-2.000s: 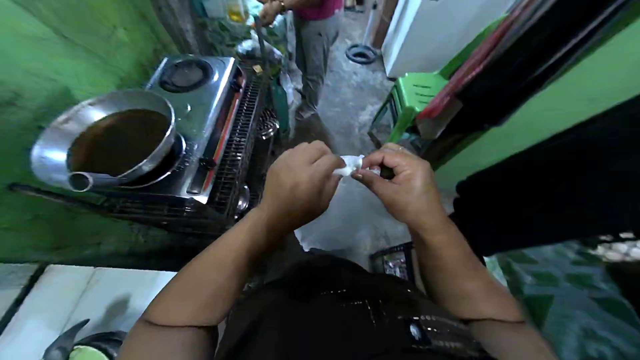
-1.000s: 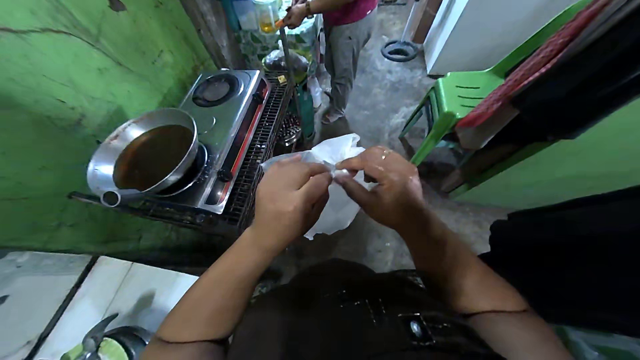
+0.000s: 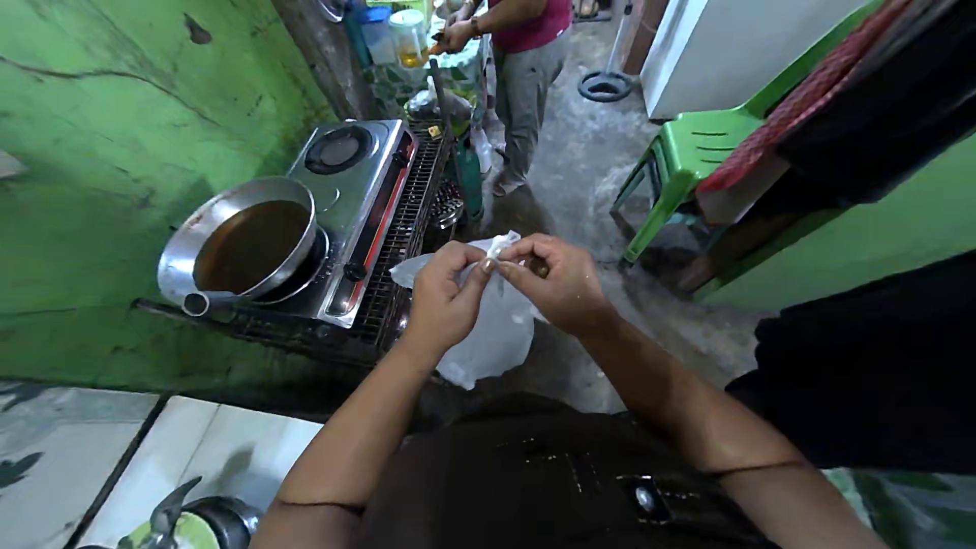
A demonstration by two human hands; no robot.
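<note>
My left hand [image 3: 450,296] and my right hand [image 3: 557,284] meet in front of me, thumbs and fingertips pinching the gathered top of a thin white plastic bag [image 3: 492,335]. The bag hangs below and between my hands, and its lower part looks loose. A small dark round thing shows in the curl of my right hand; I cannot tell what it is. To the left, a metal wok [image 3: 179,263] with brown liquid sits on the near burner of a two-burner gas stove [image 3: 362,179].
The stove stands on a wire rack [image 3: 415,191] against the green wall. Ahead, a person [image 3: 526,69] stands by a counter with a clear pitcher [image 3: 409,38]. A green plastic chair [image 3: 705,141] is at the right. A white tiled surface [image 3: 221,435] lies at the lower left.
The bag, barely visible between my fingers at first, now hangs spread out below them. Both hands keep pinching its top. The view has shifted somewhat.
</note>
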